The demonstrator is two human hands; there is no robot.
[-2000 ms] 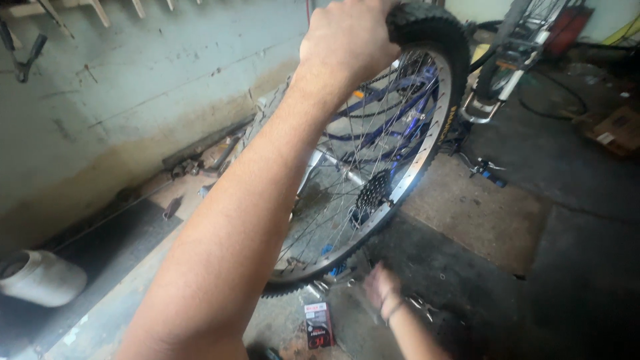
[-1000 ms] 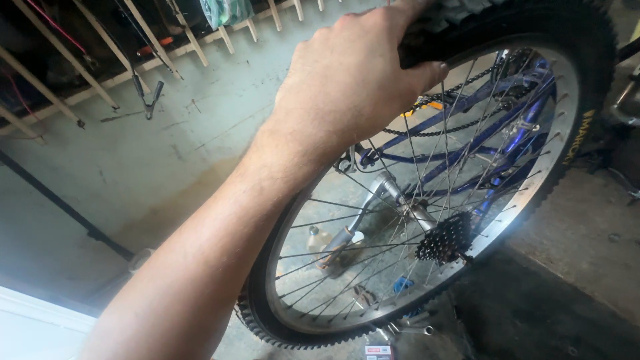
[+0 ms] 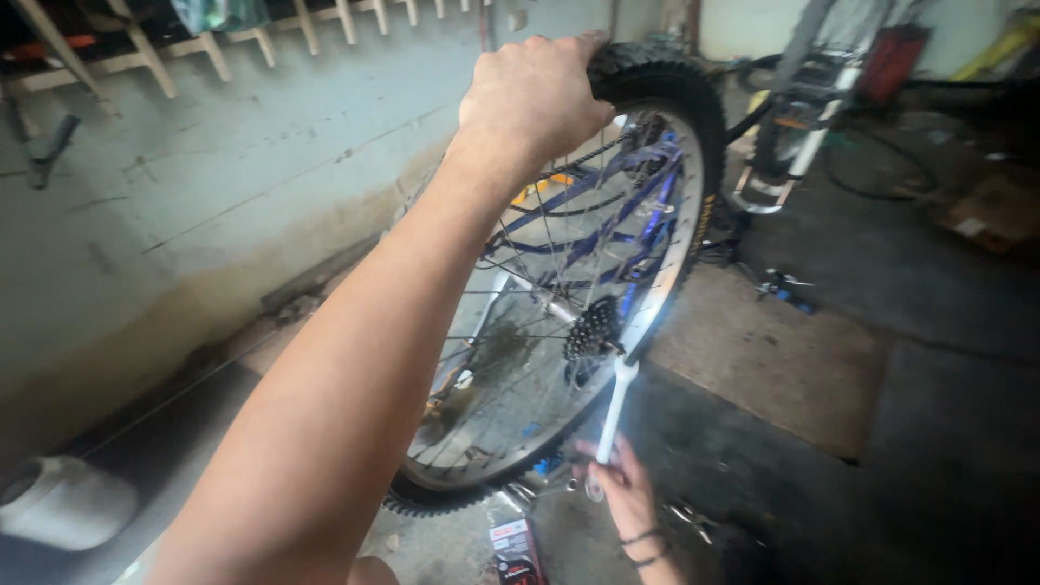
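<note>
A bicycle wheel [image 3: 699,187] with a knobby black tire stands tilted in the middle of the view. My left hand [image 3: 532,93] grips its top, the fingers over the tire. At the lower right my right hand [image 3: 621,479] holds a combination wrench [image 3: 615,418] by its lower end. The wrench's upper end is at the axle end beside the rear sprocket cassette [image 3: 593,327]; whether it is seated on a nut cannot be told. Another wrench-like silver tool [image 3: 490,305] shows through the spokes near the hub's far side. Behind the wheel is a blue bicycle frame [image 3: 585,244].
A small printed box [image 3: 513,552] and metal tools [image 3: 691,520] lie on the floor below. A white bucket [image 3: 69,504] is at the lower left. A cardboard sheet [image 3: 780,357] lies right of the wheel, with another bicycle's fork [image 3: 812,138] beyond. A wooden rack [image 3: 211,53] runs along the wall.
My right hand, empty-looking near the floor two seconds ago and out of view one second ago, now holds a wrench at the axle. My left hand stays on the tire.
</note>
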